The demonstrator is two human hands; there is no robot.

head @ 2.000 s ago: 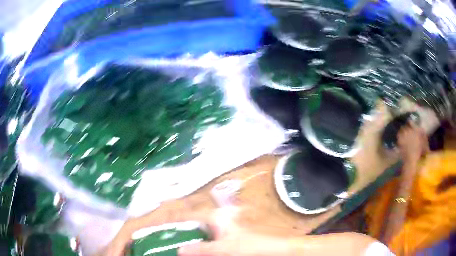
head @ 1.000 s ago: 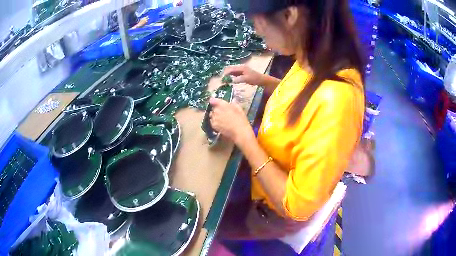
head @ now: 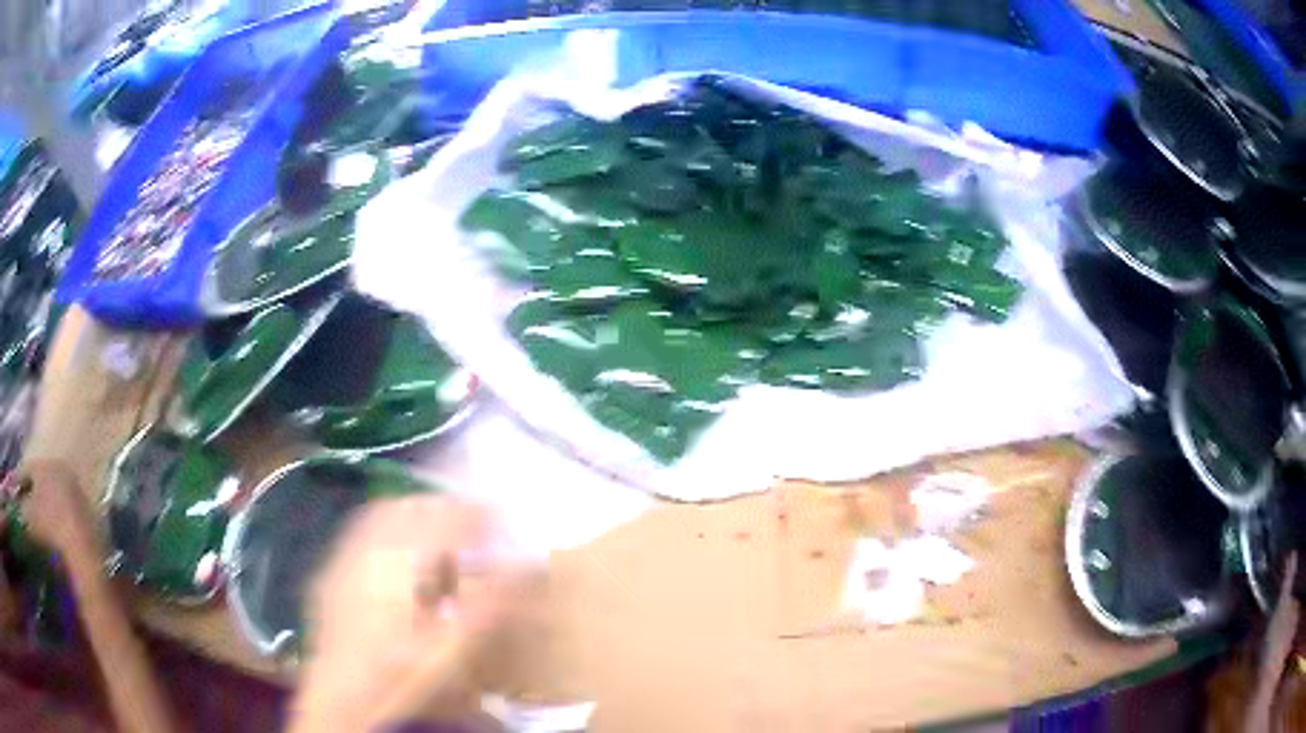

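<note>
My left hand [head: 416,594], badly blurred, reaches in from the bottom left. It lies over the right part of a rounded housing [head: 287,537] with a pale rim and dark recess; blur hides whether the fingers hold it. My right hand is not in view. A heap of glossy green covers [head: 745,265] lies in an opened white bag [head: 859,437] in front of me. A small pale piece [head: 542,712] lies at the bottom edge, right of my hand.
Green housings crowd the left and stand at the right [head: 1153,544]. Crumpled clear film [head: 910,566] lies on the tan board [head: 716,602]. A small blue bin [head: 158,301] is upper left, a large one [head: 802,72] behind. Another person's arm [head: 100,616] shows far left.
The view has swung left from the person in yellow back to the bag of green covers. My left hand now shows at the lower left over a housing.
</note>
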